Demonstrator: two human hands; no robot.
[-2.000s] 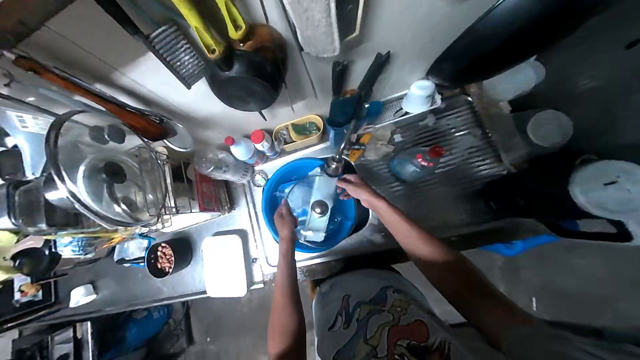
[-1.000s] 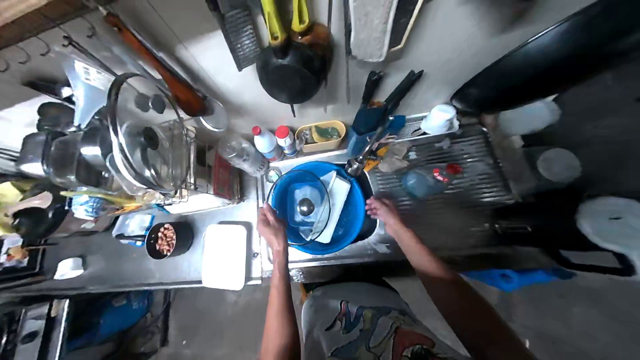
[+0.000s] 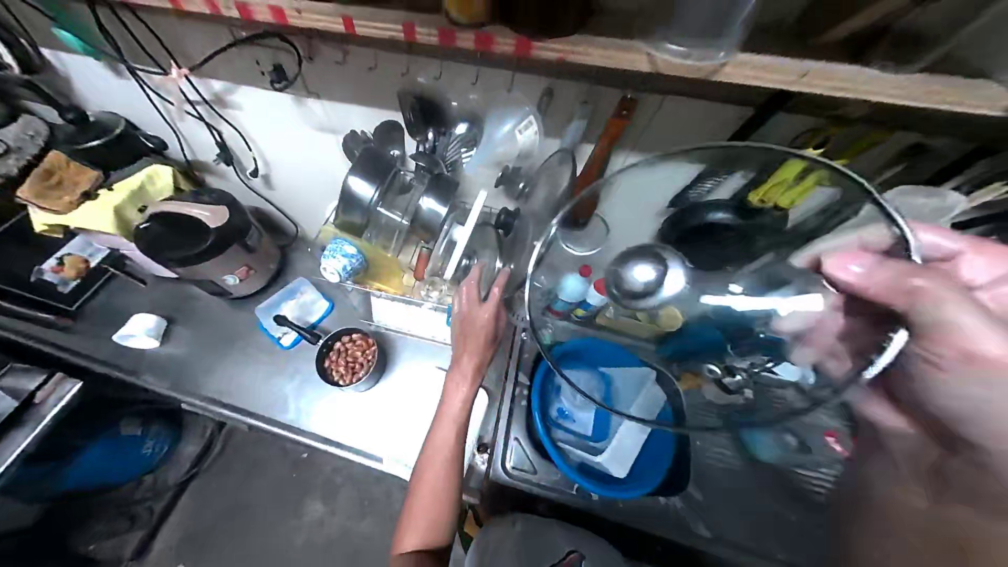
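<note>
My right hand (image 3: 913,315) holds a round glass pan lid (image 3: 756,236) with a metal rim and steel knob by its right edge, raised close to the camera. Through and below the lid shows the blue plastic basin (image 3: 673,461) in the sink, with pale containers (image 3: 579,402) inside. My left hand (image 3: 479,311) reaches to the front of the dish rack (image 3: 378,295), its fingers at the glassware and lids there; whether it grips any of them cannot be told. Pots (image 3: 366,189) and other lids stand in the rack.
Left of the sink, the steel counter (image 3: 213,339) bears a small pot of beans or nuts (image 3: 350,358), a blue-rimmed container (image 3: 295,307), a white cup (image 3: 142,330) and a rice cooker (image 3: 209,244). A wooden shelf (image 3: 583,55) runs overhead. Bottles (image 3: 571,290) stand behind the basin.
The glass lid, over the basin one second ago, is now lifted in my right hand. My left hand has moved from the basin's rim to the dish rack. The view has swung left.
</note>
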